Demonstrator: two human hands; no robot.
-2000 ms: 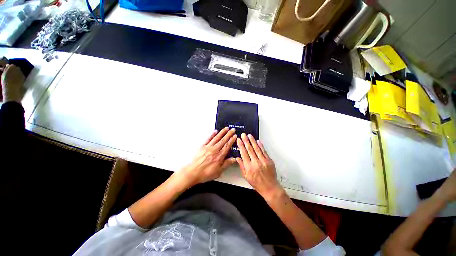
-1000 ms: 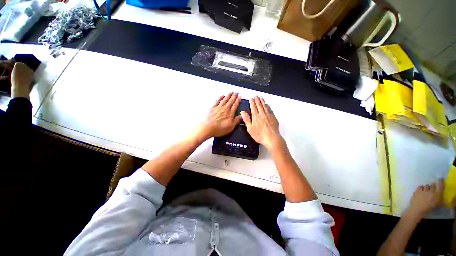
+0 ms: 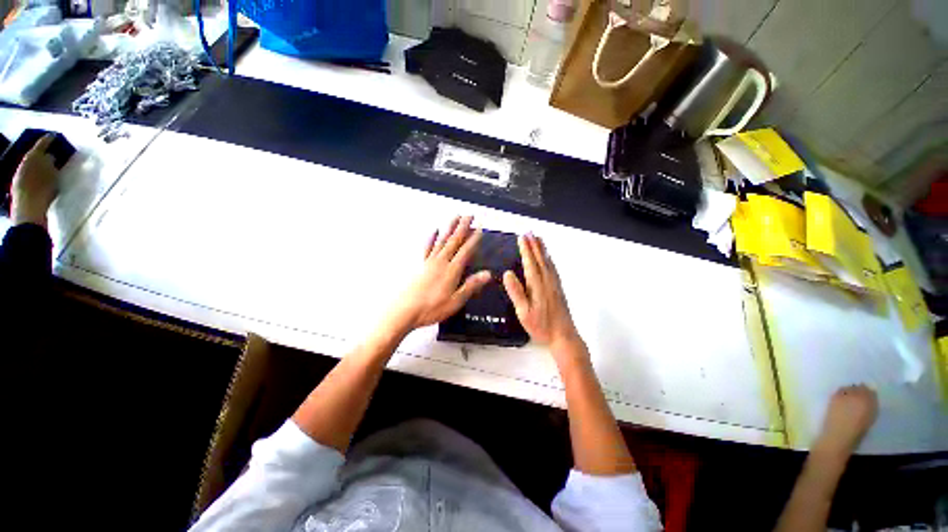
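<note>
A black packed box (image 3: 484, 312) lies on the white bench top in front of me, with small white lettering near its front edge. My left hand (image 3: 447, 283) lies on the box's left side, fingers spread and pointing away from me. My right hand (image 3: 540, 295) lies along the box's right side, fingers pointing away. Both hands touch the box from above and the sides. The middle of its top shows between them. What is inside the box is hidden.
A plastic bag (image 3: 470, 166) lies on the black band (image 3: 301, 125). Stacked black covers (image 3: 659, 179) stand beside the kettle (image 3: 709, 91). Yellow cartons (image 3: 771, 227) lie at right, more black covers (image 3: 457, 67) at the back. Neighbours' hands show at left (image 3: 35, 183) and right (image 3: 849, 418).
The hands first moved from the box's near half to its far half; now they rest a little apart at its sides. The lettering near the front edge is uncovered.
</note>
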